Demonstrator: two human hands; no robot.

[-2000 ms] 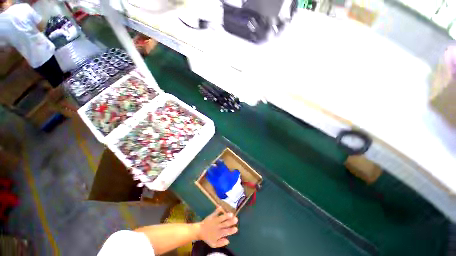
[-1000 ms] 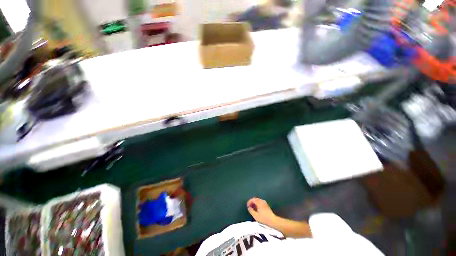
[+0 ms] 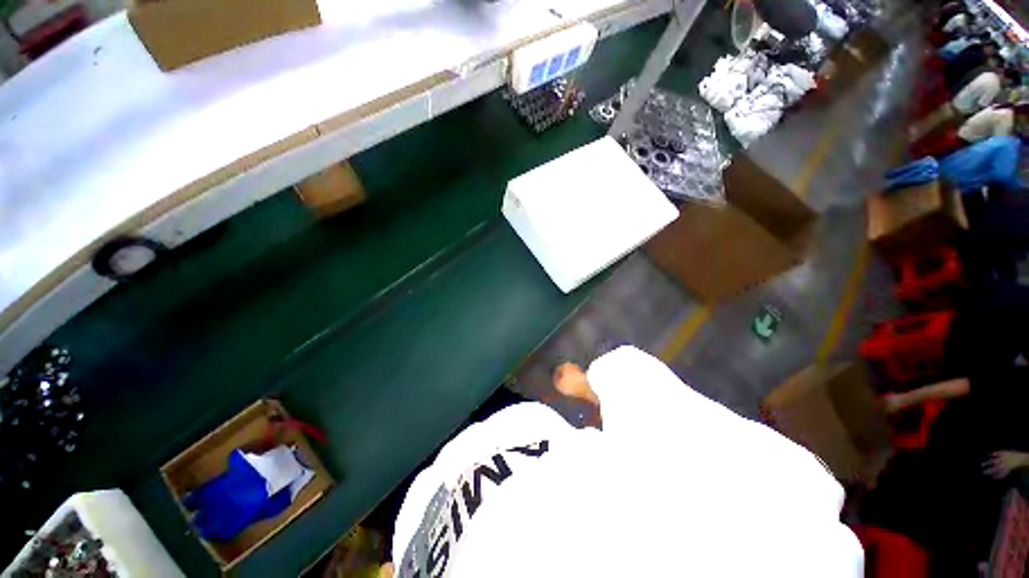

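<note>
A shallow carton tray (image 3: 186, 466) lies on the green bench at lower left, with blue and white gloves (image 3: 243, 497) in it. Red handles (image 3: 296, 426) show at its upper edge. A plain white foam box (image 3: 589, 215) stands at the bench edge, centre right. My right hand (image 3: 573, 382) shows only as a small blurred patch of skin beside my white sleeve, below the foam box and not touching it. Its fingers cannot be made out. My left hand is not in view.
A foam box of small mixed parts (image 3: 119, 540) is cut off at lower left. Wired parts (image 3: 43, 401) lie on the bench at far left. Clear trays of rings (image 3: 677, 141) stand beyond the foam box. Open cartons (image 3: 733, 231) and people are at right.
The view has swung right and down to the bench end and floor. My left hand, earlier at the carton tray, is out of view. My right hand shows less, mostly behind the sleeve.
</note>
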